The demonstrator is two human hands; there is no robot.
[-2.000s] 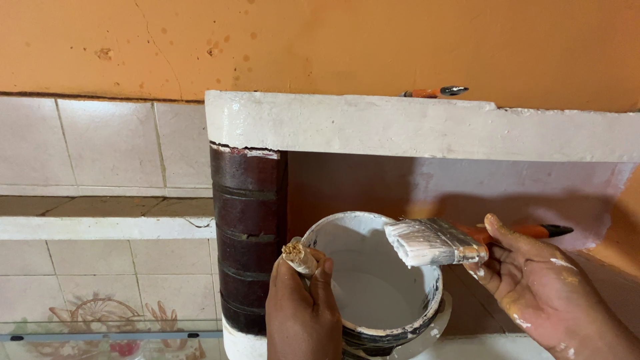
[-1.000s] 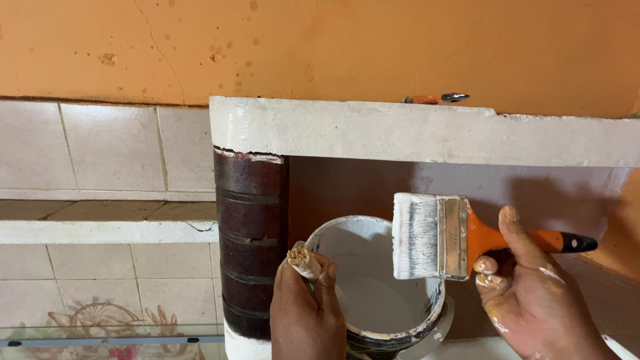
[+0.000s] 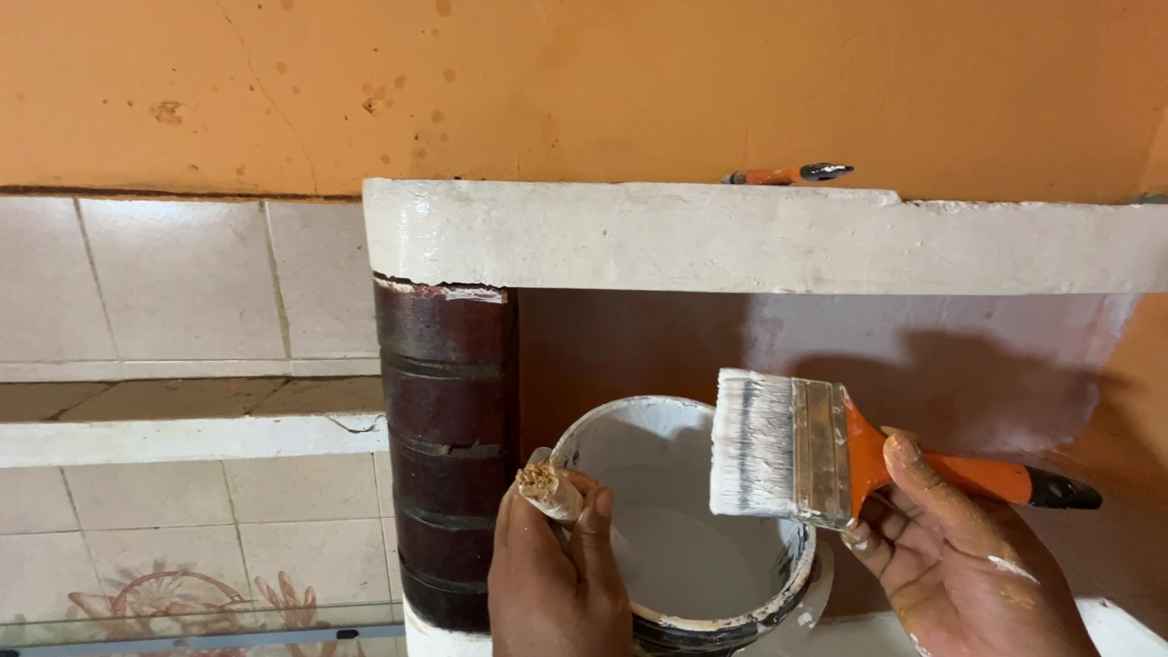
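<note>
My right hand (image 3: 967, 538), spotted with paint, grips a wide paintbrush (image 3: 821, 452) by its orange and black handle. The brush's bristles are coated white and point left, over the right rim of a paint bucket. That bucket (image 3: 584, 415) holds pale paint and has a smeared rim. At the bucket's left side, my left hand (image 3: 557, 566) is closed around a whitish stick-like piece (image 3: 552, 493) with a rough, frayed brown end. Whether this hand also holds the bucket's rim or handle is hidden.
Above the bucket runs a white ledge (image 3: 639, 233), with another orange-handled brush (image 3: 789, 173) on top against the orange wall (image 3: 584, 82). A dark red banded column (image 3: 447, 456) stands left of the bucket. Farther left are a tiled wall (image 3: 182, 283), a white-edged shelf (image 3: 182, 440) and a glass edge (image 3: 210, 616).
Two seconds ago the paintbrush was tilted over the bucket with its bristle tip toward me; it has since turned to show its broad face. The left hand stays at the bucket's left side.
</note>
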